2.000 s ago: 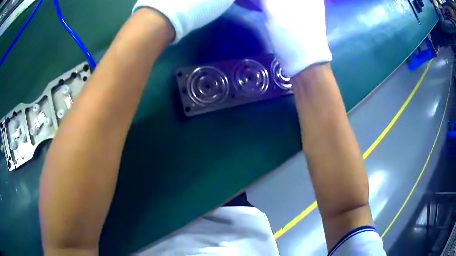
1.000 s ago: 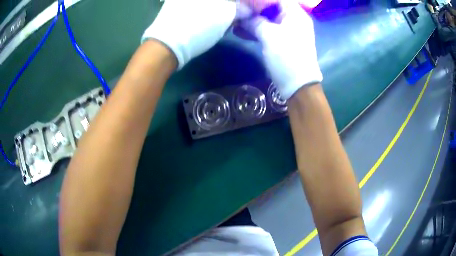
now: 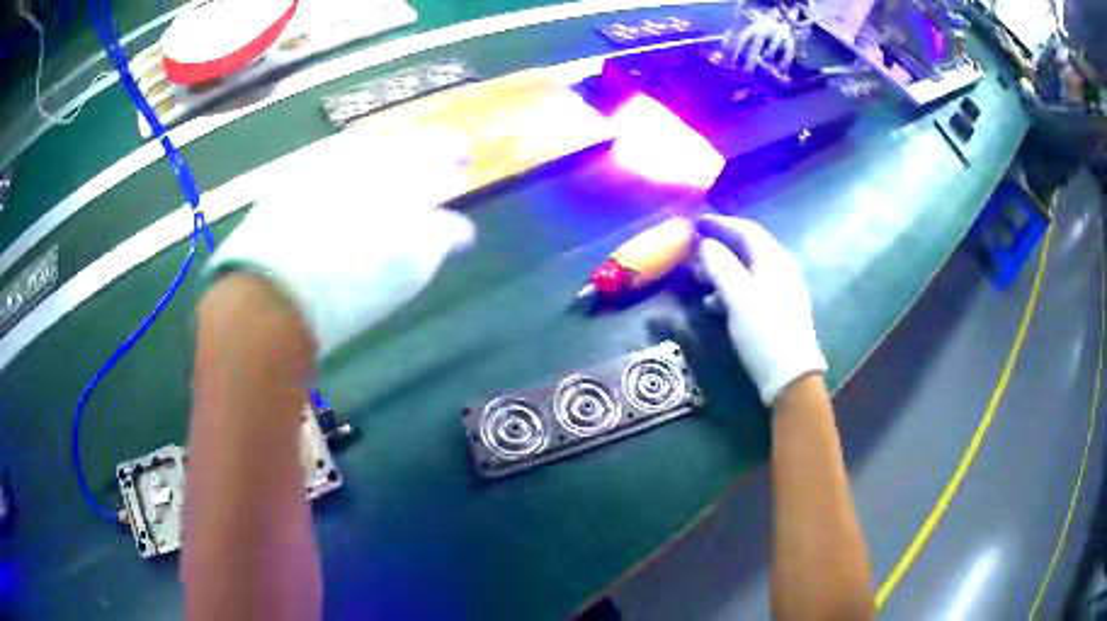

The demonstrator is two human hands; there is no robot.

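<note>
A grey three-ring module [image 3: 586, 406] lies flat on the green mat in front of me. A yellow bottle with a red nose and fine tip [image 3: 649, 257] is beyond it, nose pointing left. My right hand [image 3: 755, 303], in a white glove, has its fingers around the bottle's rear end. My left hand [image 3: 346, 249], gloved and motion-blurred, is over the mat at the left and shows nothing in it. The silver fixture [image 3: 158, 500] is at the lower left, partly hidden by my left forearm.
A blue hose [image 3: 121, 352] runs to the fixture. A glaring purple-pink lamp [image 3: 668, 143] stands beyond the bottle. A yellow-tan board [image 3: 522, 127], another three-ring piece [image 3: 401, 91] and a red-rimmed round item [image 3: 228, 39] are at the back. A small dark blurred thing [image 3: 668, 328] is near the module.
My hands were together above the module; they are now apart, the left moved left. The view has shifted, showing more of the bench's far side. The whole module and the bottle now show.
</note>
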